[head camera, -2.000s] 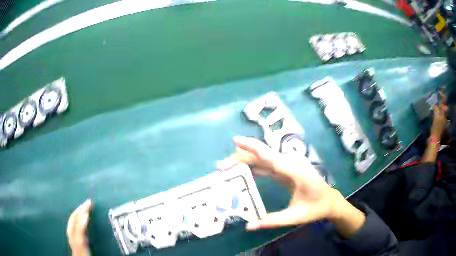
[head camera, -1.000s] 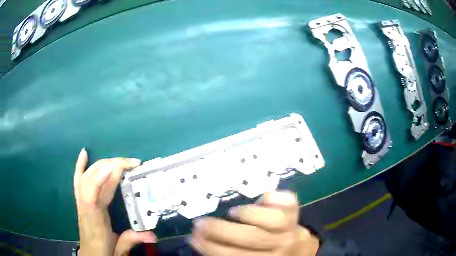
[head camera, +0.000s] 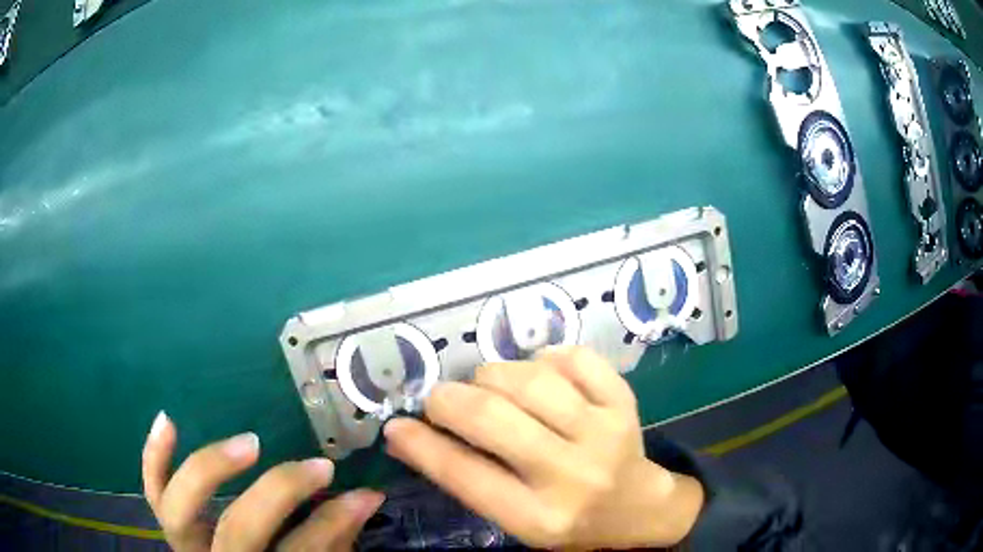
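A silver-grey metal frame (head camera: 464, 286) lies on the green bench in front of me, its scalloped edge towards me. Three round disc units sit in its openings, white-ringed with pale tongues: left (head camera: 388, 369), middle (head camera: 528, 323) and right (head camera: 656, 291). My right hand (head camera: 539, 442) is over the front edge, its thumb and fingertips together at the lower edge of the left disc. Whether a small part is between them is hidden. My left hand (head camera: 253, 491) is in front of the frame's left end, fingers apart and curled, holding nothing visible.
A part-filled frame (head camera: 808, 102) with two black-ringed discs and two openings lies to the right. Beyond it are another frame (head camera: 914, 146) and one with dark discs (head camera: 963, 156). The bench's curved front edge runs below, above a floor with a yellow line (head camera: 776, 421). A dark sleeve is at right.
The frame now shows clearly and sits slightly further right in view. My left hand has let go of its left end. My right hand's fingertips have moved to the left disc's lower edge.
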